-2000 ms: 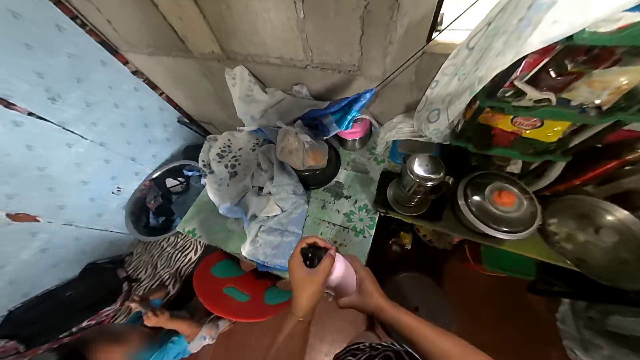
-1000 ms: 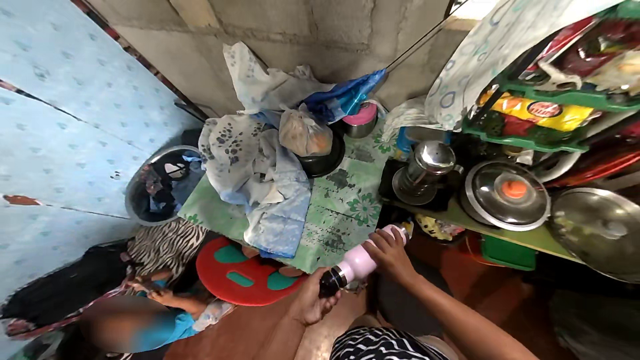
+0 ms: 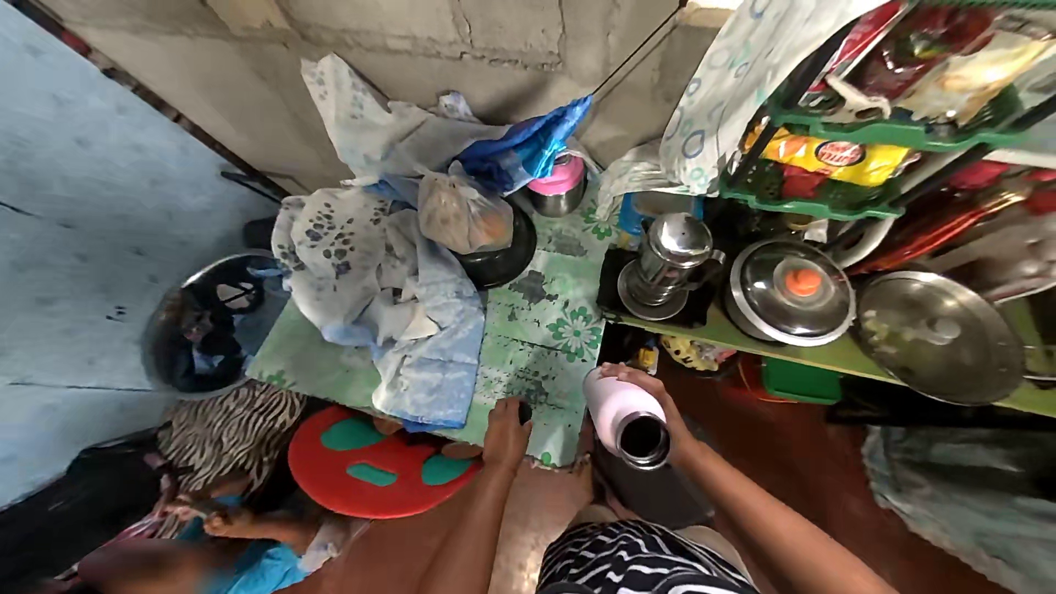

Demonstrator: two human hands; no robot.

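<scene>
My right hand [image 3: 652, 396] is wrapped around a light pink metal bottle [image 3: 620, 410], whose steel-rimmed mouth is uncovered and tilted toward me. Over the front edge of the green table [image 3: 536, 346], my left hand [image 3: 506, 433] is closed on a small black object [image 3: 525, 412], apparently the bottle's cap; most of it is hidden by the fingers. A crumpled white and blue cloth [image 3: 437, 330] lies on the table left of my hands. Behind it, a tied plastic bag [image 3: 462, 214] rests on a black bowl [image 3: 507, 256], beside a pink and steel container [image 3: 561, 186].
On the right counter stand a steel coffee pot [image 3: 672, 247], a lidded pot [image 3: 792, 293] and a wide pan [image 3: 940, 337], below a green rack [image 3: 817, 206]. A red stool [image 3: 371, 495] is at lower left, near a seated person [image 3: 264, 536]. A metal basin [image 3: 177, 330] holds dark cloth.
The black top has come off the pink bottle, leaving its mouth uncovered. My hands have moved apart, the left one now at the table's front edge.
</scene>
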